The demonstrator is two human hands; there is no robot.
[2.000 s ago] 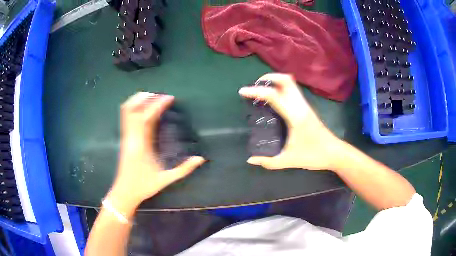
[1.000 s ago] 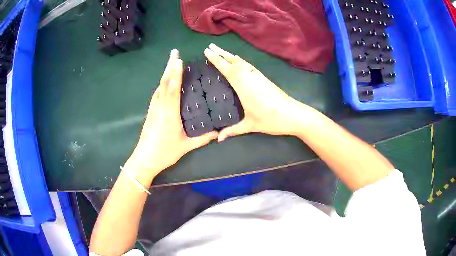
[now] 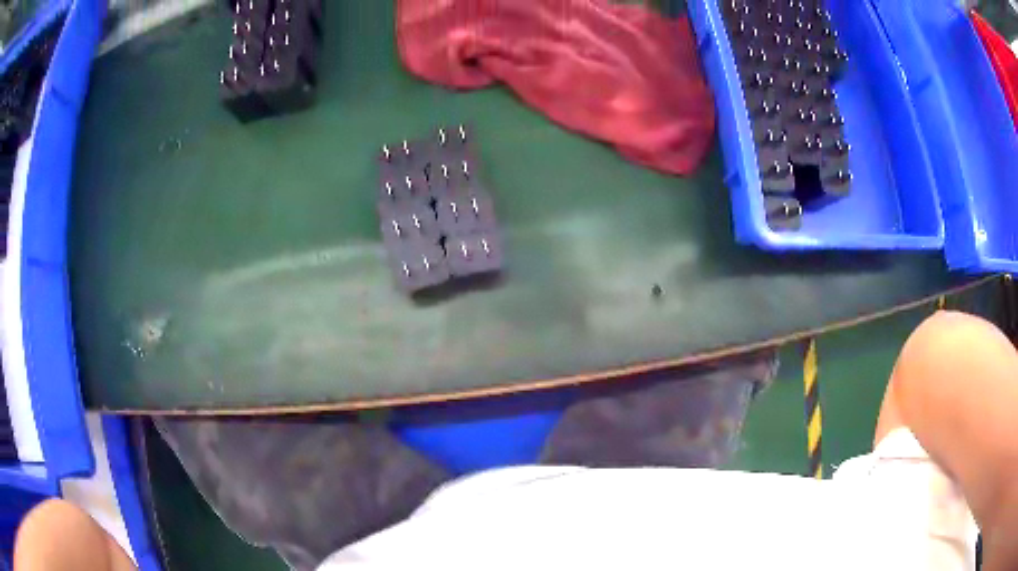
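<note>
A block of black power adapters stands on the dark green bench mat in front of me, in two columns side by side, with the metal pins up. Neither of my hands is in the picture. Only part of my left arm shows at the lower left edge, and part of my right arm at the lower right edge. I cannot tell what the hands hold.
A second adapter group stands at the back left. A crumpled red cloth lies at the back. A small blue tray at the right holds adapters, with another blue bin beside it. A large blue bin is at the left.
Both hands have let go of the adapter block and left the picture, the arms drawn apart to the lower corners. The two groups first held apart now stand together.
</note>
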